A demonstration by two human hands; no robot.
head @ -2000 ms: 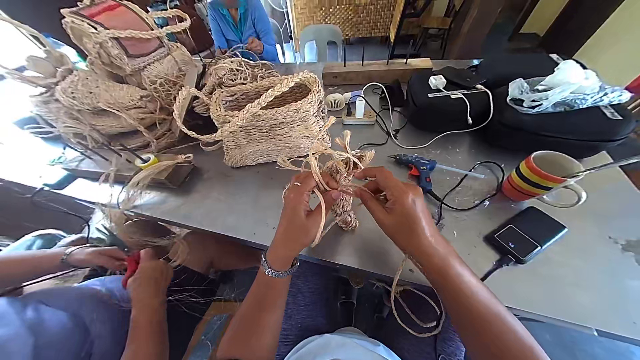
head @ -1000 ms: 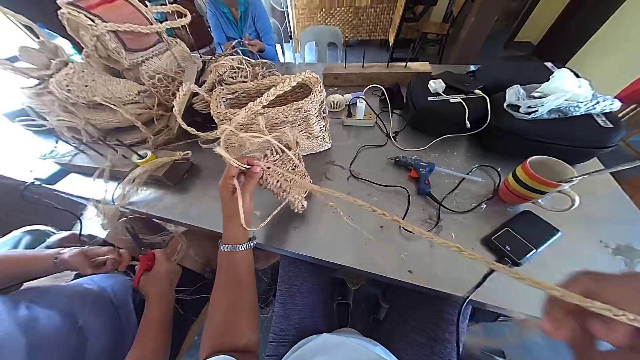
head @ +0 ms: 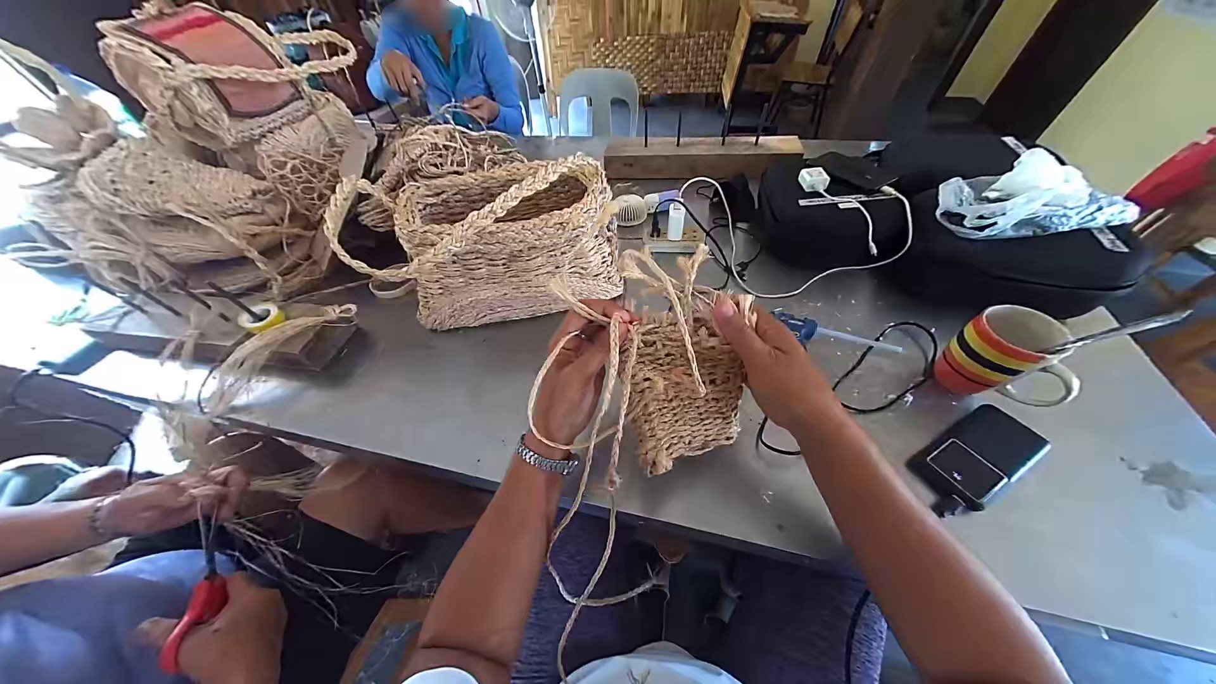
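Observation:
My left hand [head: 575, 370], with a metal watch band at the wrist, grips the upper left corner of a small woven fibre pouch [head: 686, 399]. My right hand [head: 765, 356] pinches its upper right edge between thumb and fingers. Loose cord ends stick up from the pouch's top edge, and one hangs over its front. A long braided fibre cord [head: 613, 456] loops from my left hand down past the table edge. Just behind the pouch stands a larger woven bag [head: 518, 271] with braided handles. A blue glue gun [head: 798, 325] lies partly hidden behind my right hand.
Woven bags [head: 180, 199] are heaped at the left, near a pegged wooden board [head: 313, 347]. At the right are a striped mug [head: 993, 356], a black power bank [head: 978, 456], cables and black cases [head: 1016, 266]. A co-worker at the left holds red-handled scissors [head: 199, 608]; another person sits across the table.
My right hand has come back from the lower right, where it was beside the stretched cord, to the pouch. The cord now hangs slack, and the pouch is held by both hands.

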